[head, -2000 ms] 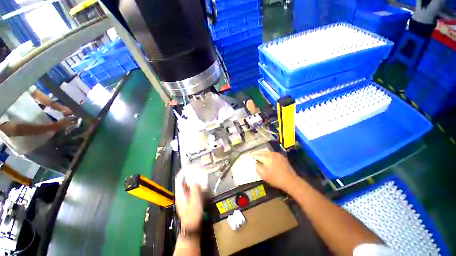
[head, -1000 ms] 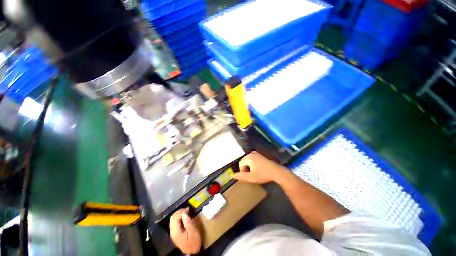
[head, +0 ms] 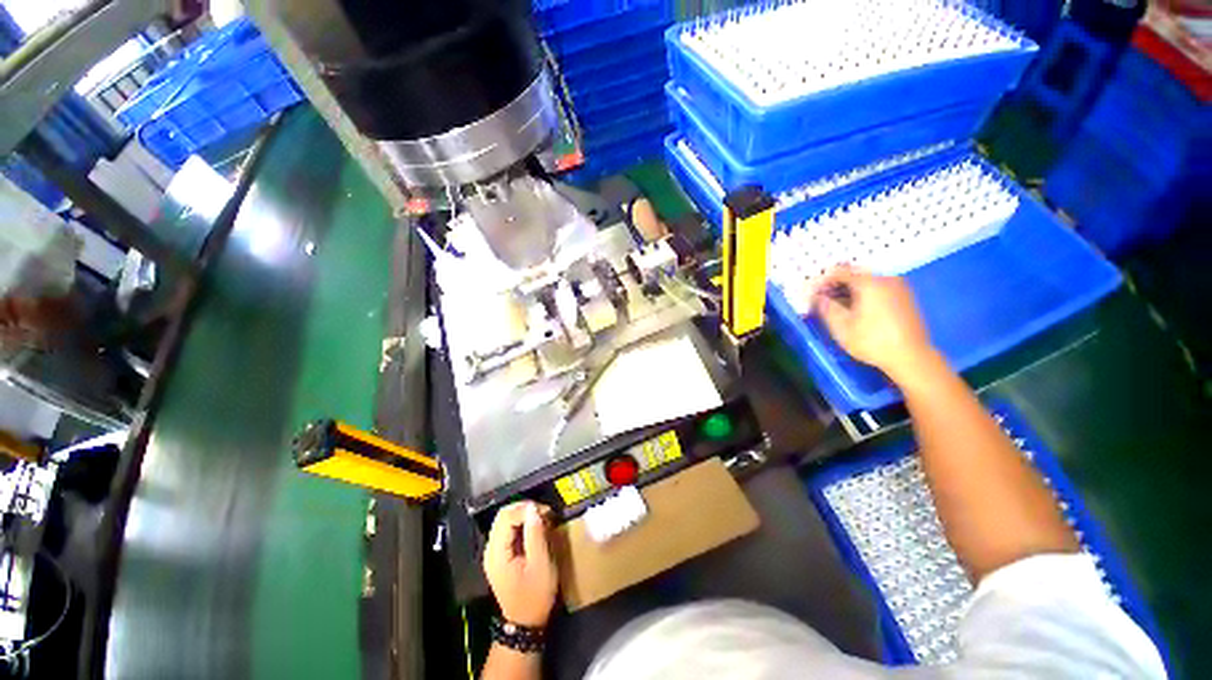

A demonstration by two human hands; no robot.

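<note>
My right hand is over the near left edge of the open blue tray, beside rows of white parts. Its fingers are curled; whether they hold a part cannot be seen. My left hand is at the left end of the black front panel, fingers bent together; the button there is hidden. A white part lies on the brown cardboard pad. The fixture stands on the metal plate under the black machine head.
Yellow-and-black bars flank the machine. A red button and a green button show on the panel. A lower blue tray of white parts lies under my right arm. Stacked trays stand behind. A green conveyor runs at left.
My right hand has moved from the front panel to the open tray, uncovering the green button. My left hand remains at the panel's left end. The camera view has shifted.
</note>
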